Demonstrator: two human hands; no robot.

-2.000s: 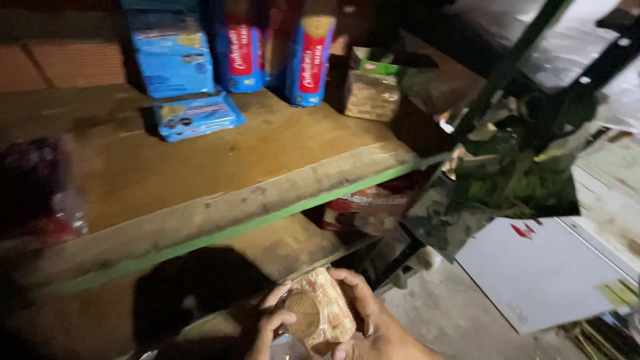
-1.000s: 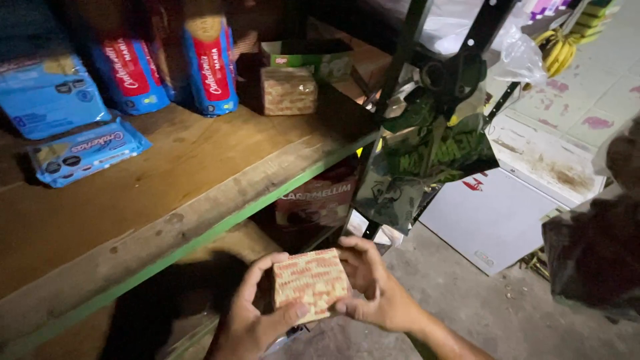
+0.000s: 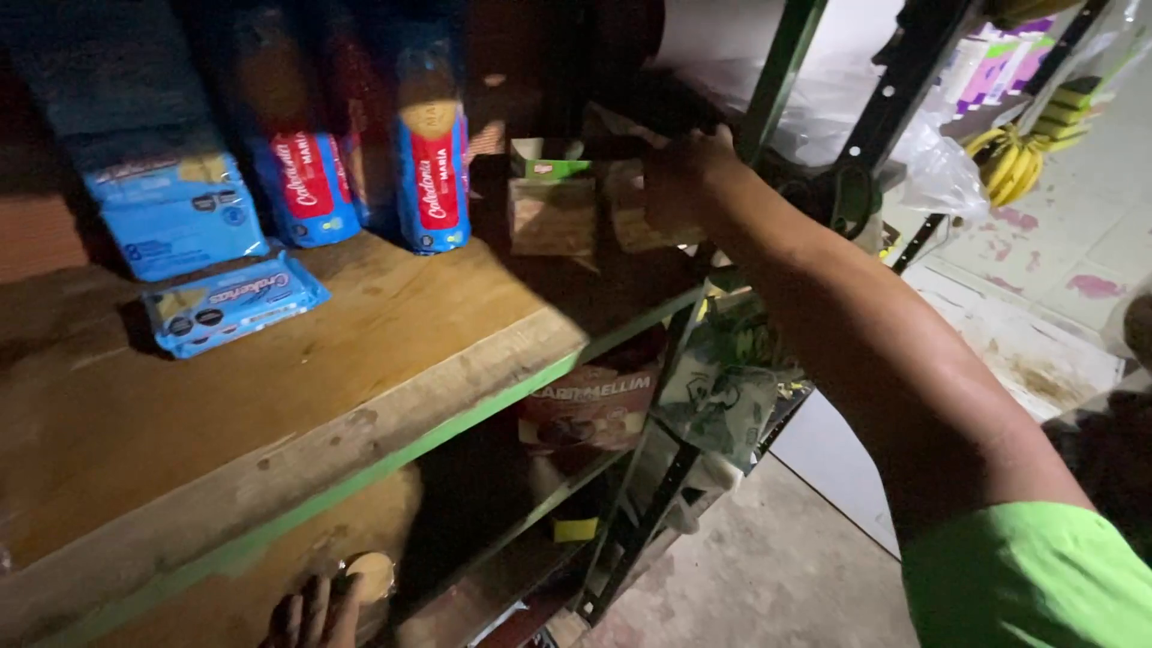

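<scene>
My right hand (image 3: 688, 184) reaches to the back right of the upper wooden shelf, its fingers around one side of a wrapped square pack (image 3: 628, 207). Left of that pack stands another wrapped square pack (image 3: 551, 216), in front of a green and white box (image 3: 549, 162). At the bottom of the view, my left hand (image 3: 317, 614) is over the lower shelf, its fingertips touching a round, pale biscuit-like item (image 3: 371, 576) in clear wrap. Whether it grips that item cannot be told, as the hand is dark and partly cut off.
Blue and red biscuit packs (image 3: 435, 180) stand at the back, near an upright blue cracker pack (image 3: 180, 216) and one lying flat (image 3: 236, 301). A perforated metal post (image 3: 900, 90) rises at the right. A brown package (image 3: 589, 405) sits below. Bananas (image 3: 1008, 166) hang beyond.
One second ago both hands held a wrapped square pack in front of the shelf. Now the right hand is up on the upper shelf at such a pack, and the left is low at the round item.
</scene>
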